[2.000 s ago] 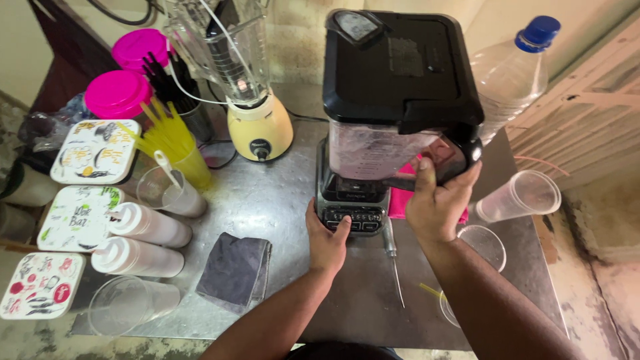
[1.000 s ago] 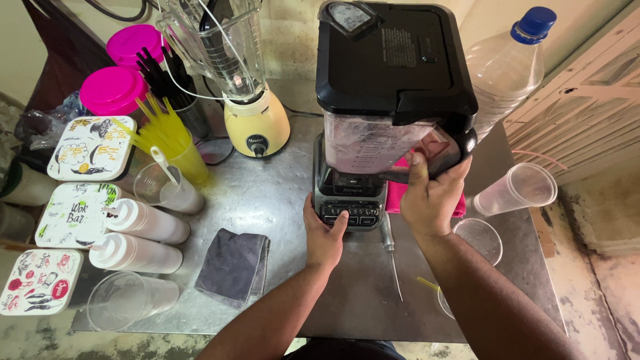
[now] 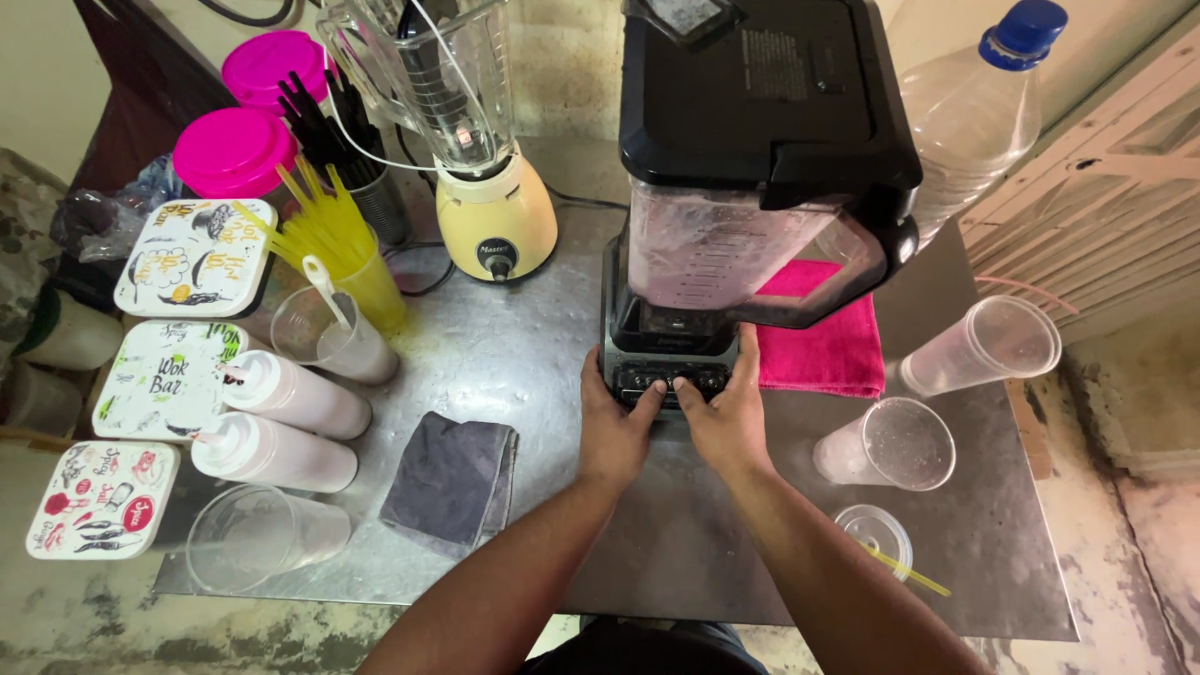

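A black blender base (image 3: 670, 361) stands on the metal table, carrying a clear jar (image 3: 712, 248) with pinkish-white contents and a black lid (image 3: 764, 103). My left hand (image 3: 619, 422) grips the base's left side, its thumb at the button panel. On the right side of the base, my right hand (image 3: 727, 417) grips in the same way, thumb also on the panel. The jar's handle (image 3: 867, 272) is free of both hands. A bright pink cloth (image 3: 825, 337) lies right of the base, partly behind the handle.
Left are a yellow blender (image 3: 497, 220), a grey folded cloth (image 3: 450, 483), yellow straws (image 3: 328, 234), squeeze bottles (image 3: 300, 394) and patterned containers (image 3: 169, 375). Right are plastic cups (image 3: 980, 347), a clear lid with a yellow straw (image 3: 877, 539) and a large bottle (image 3: 975, 122). The table's edge (image 3: 1041, 525) runs beyond.
My right hand has let go of the jar's handle and moved down to the right side of the blender base. My left hand stays at the base. The metal tool near the base is out of sight.
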